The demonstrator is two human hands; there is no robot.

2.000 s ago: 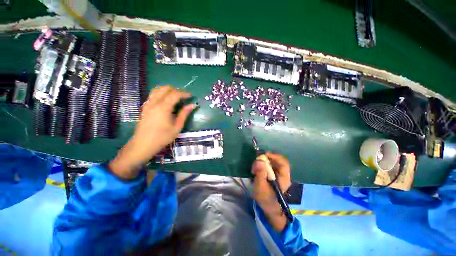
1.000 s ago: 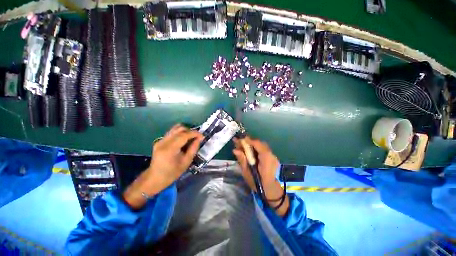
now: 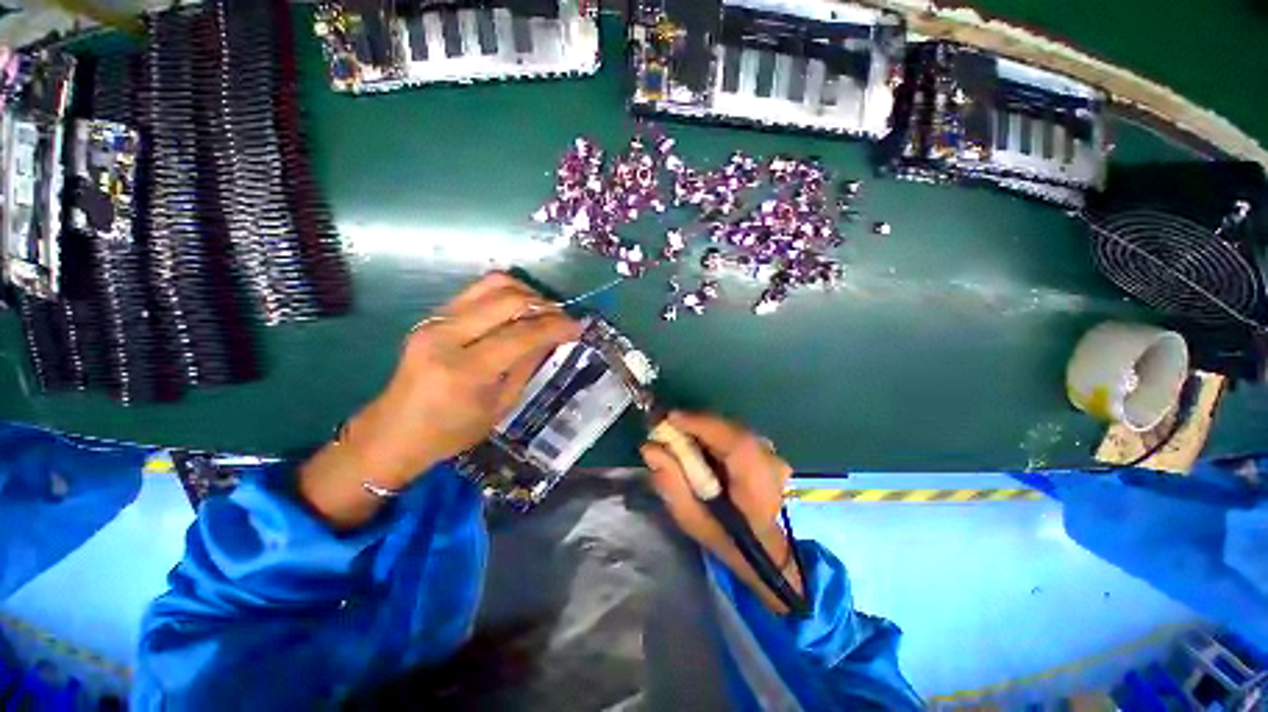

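A phone board assembly (image 3: 563, 413) lies tilted at the bench's front edge, its upper end pointing up and right. My left hand (image 3: 466, 373) is bare and lies over its left side; a thin pale strand of solder wire (image 3: 591, 292) sticks out from its fingers towards the right. Whether the fingers also grip the board is hidden. My right hand (image 3: 723, 490) holds the soldering iron (image 3: 691, 463) by its tan grip, with the tip at the board's upper right corner. A loose heap of small pinkish-purple and silver components (image 3: 779, 223) lies beyond the board.
Stacked board assemblies (image 3: 800, 73) stand along the back edge. Dark ribbed strips (image 3: 178, 209) lie at left with boards on top. At right are a round wire fan grille (image 3: 1175, 264), a white cup (image 3: 1129, 376) and a tan block (image 3: 1182, 429). Blue sleeves of other people show at both sides.
The board went from lying flat beside my left hand to tilted between both hands. The iron moved from above the bench to the board's corner. The solder strand now shows, and the view has shifted.
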